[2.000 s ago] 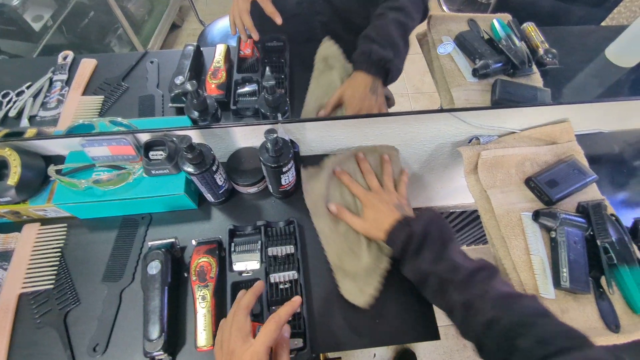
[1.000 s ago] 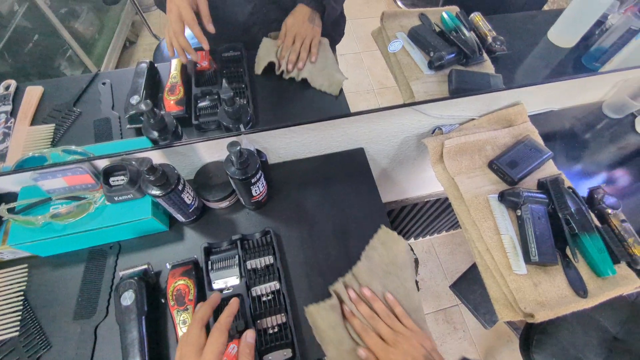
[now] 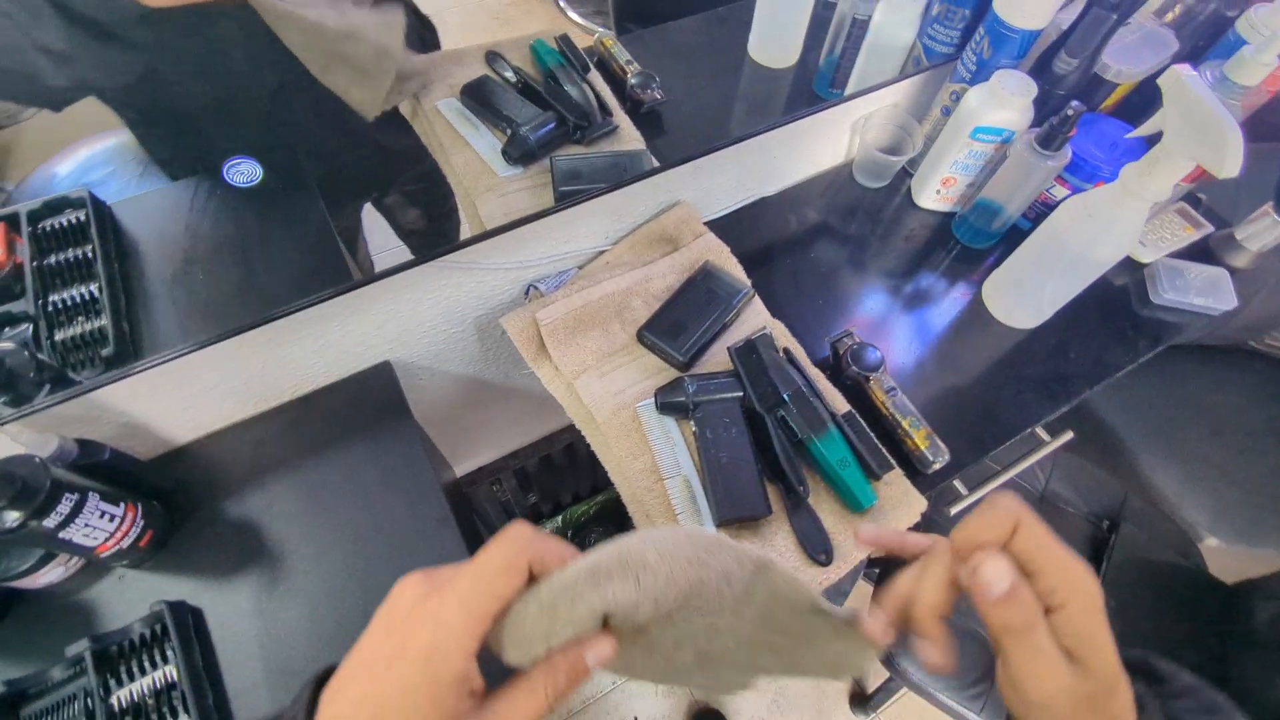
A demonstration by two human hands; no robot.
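Note:
My left hand (image 3: 470, 630) pinches one end of a folded grey-beige cloth (image 3: 690, 610) at the bottom centre, between thumb and fingers. At the cloth's right end is my right hand (image 3: 1010, 600), blurred, its fingers curled near the cloth's tip; whether it grips the tip is unclear. Beyond the cloth, a tan towel (image 3: 590, 350) carries a black foil-shaver-like case (image 3: 695, 315), a light comb (image 3: 675, 465), a black handheld device with a nozzle (image 3: 725, 450), a black and green hair clipper (image 3: 805, 420) and a black brush (image 3: 850, 430). A patterned trimmer (image 3: 890, 400) lies beside the towel.
A white spray bottle (image 3: 1070, 250), a powder bottle (image 3: 975, 140) and a clear cup (image 3: 885, 147) stand at upper right. At left are a shaving gel bottle (image 3: 85, 515) and a black tray of clipper guards (image 3: 130, 670). A mirror (image 3: 300, 230) runs behind; a drawer handle (image 3: 1010, 473) juts out at right.
The cloth was spread under my right hand on the black surface; now it is folded and held up by my left hand. My left hand has left the guard tray. The view has swung right.

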